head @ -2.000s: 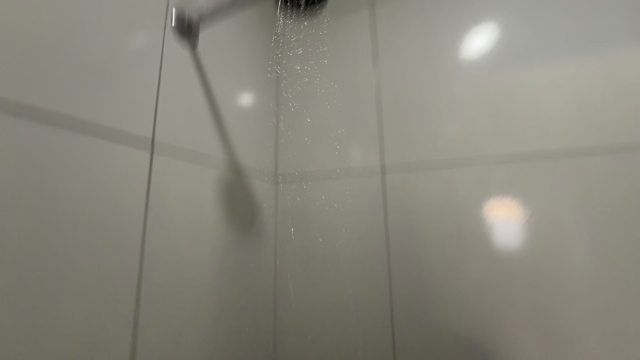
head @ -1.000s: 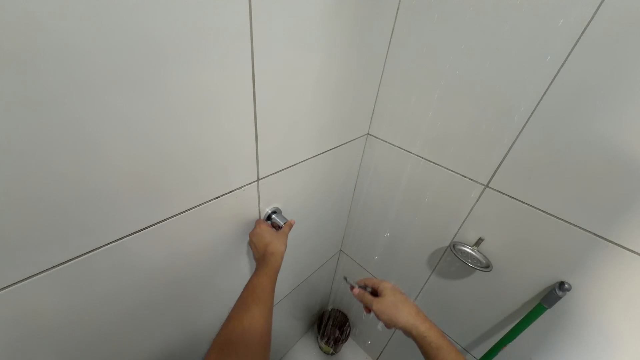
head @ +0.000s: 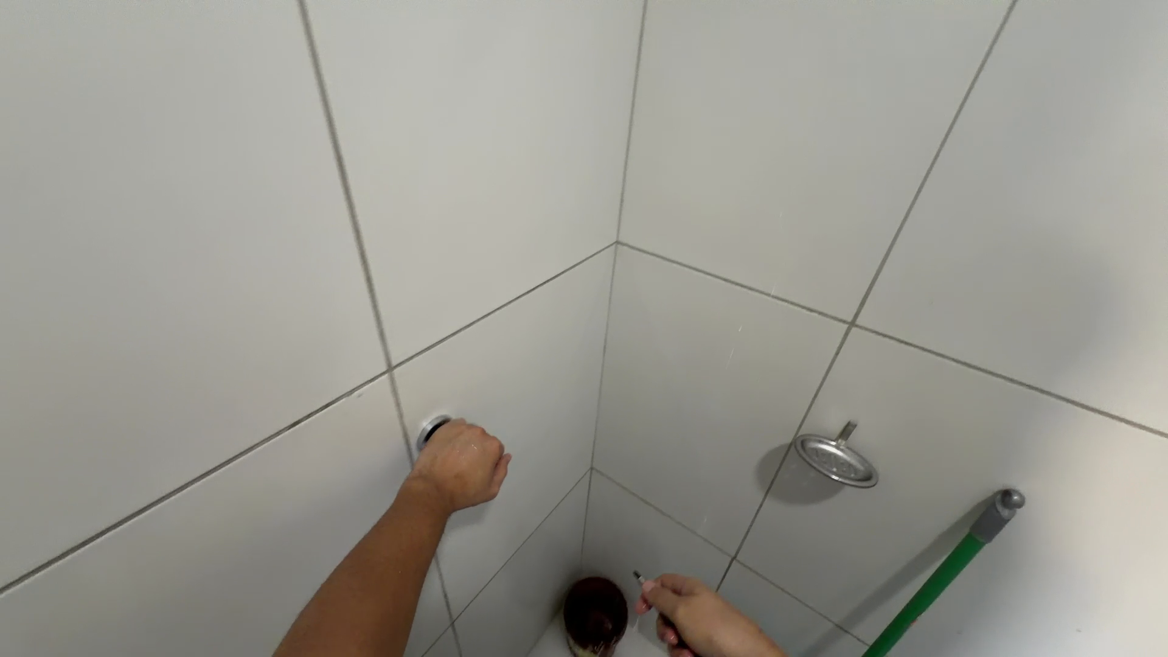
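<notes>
My left hand (head: pixel 464 464) is closed around a shower valve knob on the left tiled wall; only the knob's round chrome collar (head: pixel 432 431) shows beside my fingers. Low in the view, my right hand (head: pixel 698 614) grips a small, slim tool with a dark metal tip (head: pixel 639 577); its kind cannot be told, and most of it is hidden in the fingers. A few fine water drops fall in front of the right wall. The two hands are apart.
A round metal soap dish (head: pixel 837 460) is fixed to the right tiled wall (head: pixel 730 383). A green pole with a grey end (head: pixel 940 579) leans at the lower right. A dark red container (head: pixel 595 613) stands low in the corner.
The view has swung down from the running shower head at the top to the corner. Since one second ago my left hand has turned on the knob and covers it, and the falling water has thinned.
</notes>
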